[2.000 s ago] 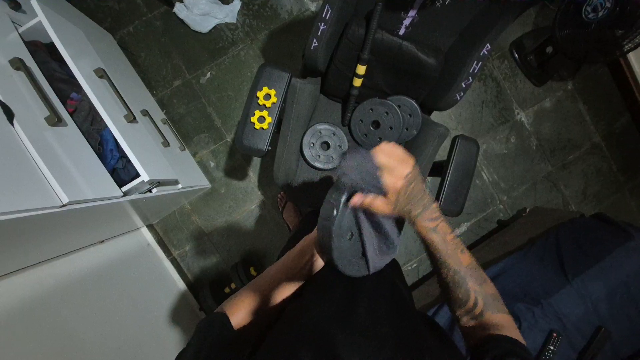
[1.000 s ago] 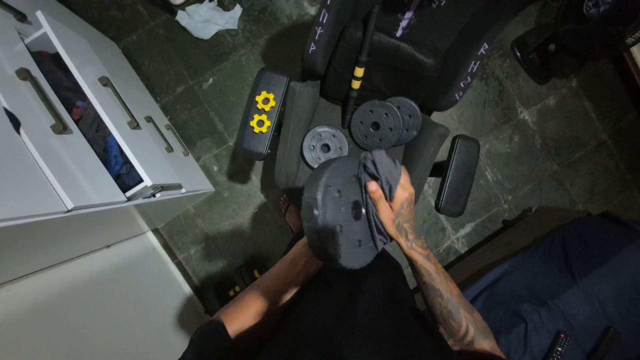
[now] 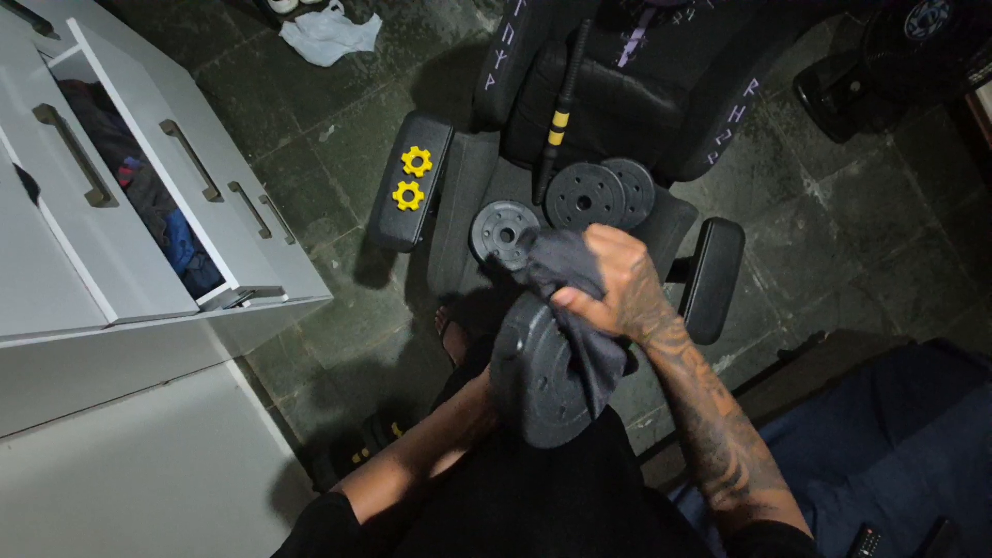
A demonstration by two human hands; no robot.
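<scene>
My right hand [image 3: 616, 283] grips a dark grey cloth [image 3: 570, 267], part of which drapes over the face of a black weight plate [image 3: 539, 380]. The plate is tilted in front of my body. My left hand is hidden behind it; only the wrist [image 3: 484, 399] shows at its left edge. On the seat beyond lie a smaller grey plate [image 3: 490, 232], a larger black plate [image 3: 573, 182] overlapping another black plate [image 3: 639, 190], and a dumbbell bar [image 3: 570, 93] with yellow bands leaning on the backrest. Two yellow star-shaped collar nuts [image 3: 407, 195] rest on the left armrest.
The black gaming chair [image 3: 465, 201] stands ahead, its right armrest [image 3: 714, 279] beside my forearm. A white dresser [image 3: 155, 232] with an open drawer of clothes is at left. A white cloth [image 3: 329, 35] lies on the floor. A fan [image 3: 868, 77], dark blue bedding [image 3: 883, 434] and a remote [image 3: 864, 541] are at right.
My right hand and the cloth have moved from the plate's right side to its upper edge. The plate is tilted more than a second ago, when its face showed more fully.
</scene>
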